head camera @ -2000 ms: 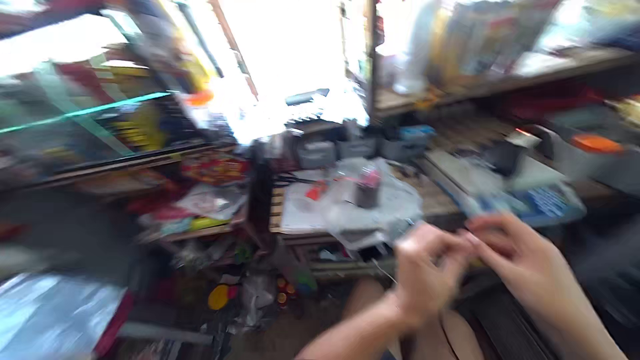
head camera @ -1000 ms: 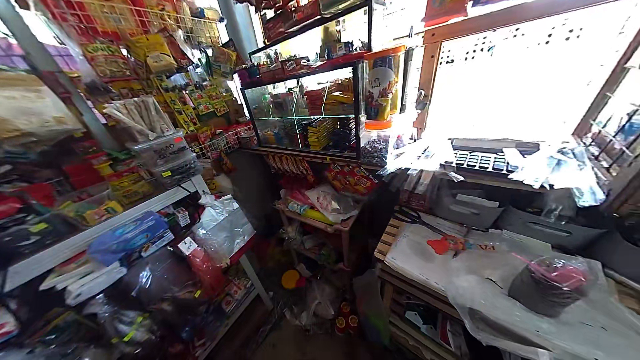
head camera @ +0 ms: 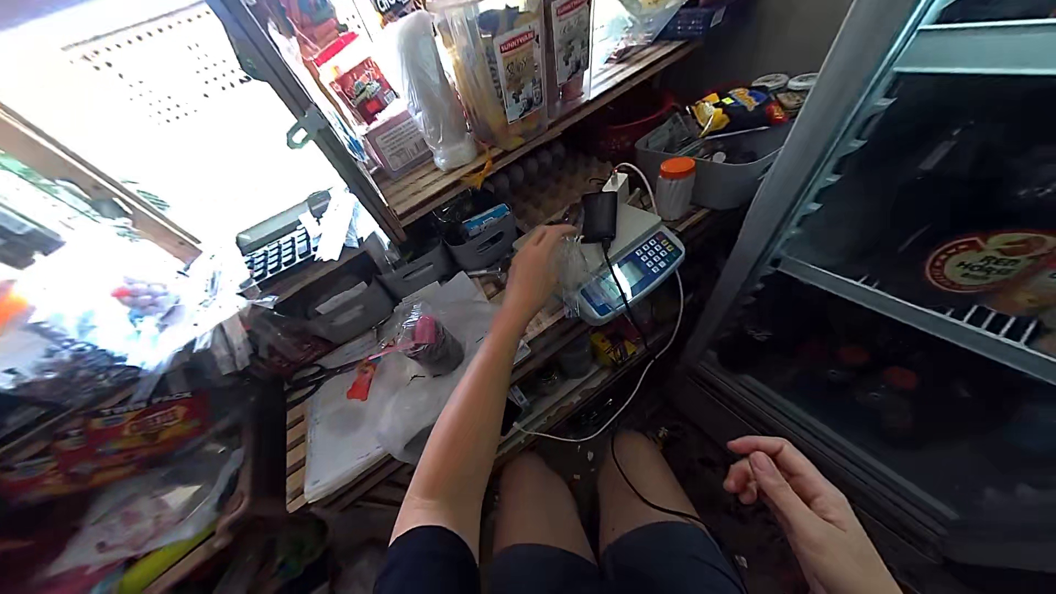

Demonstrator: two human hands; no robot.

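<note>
My left hand reaches over the left side of a digital weighing scale, its fingers closed at a crumpled clear plastic bag that hangs beside them. A black power adapter with a cable stands out above the scale's pan. My right hand is low on the right, above the floor, loosely curled with nothing seen in it. Left of my forearm, a filled plastic bag with a pink top rests on white plastic sheeting. Scissors lie at the sheeting's left.
Grey bins line the back of the slatted table, near a calculator. An orange-lidded jar and a grey basket stand behind the scale. A glass-fronted fridge is at right. A white cable loops below the scale.
Two seconds ago both hands were close together in front of the scale; now they are apart, left at the scale, right lower down. The view swung left and back, with no hands seen midway.
</note>
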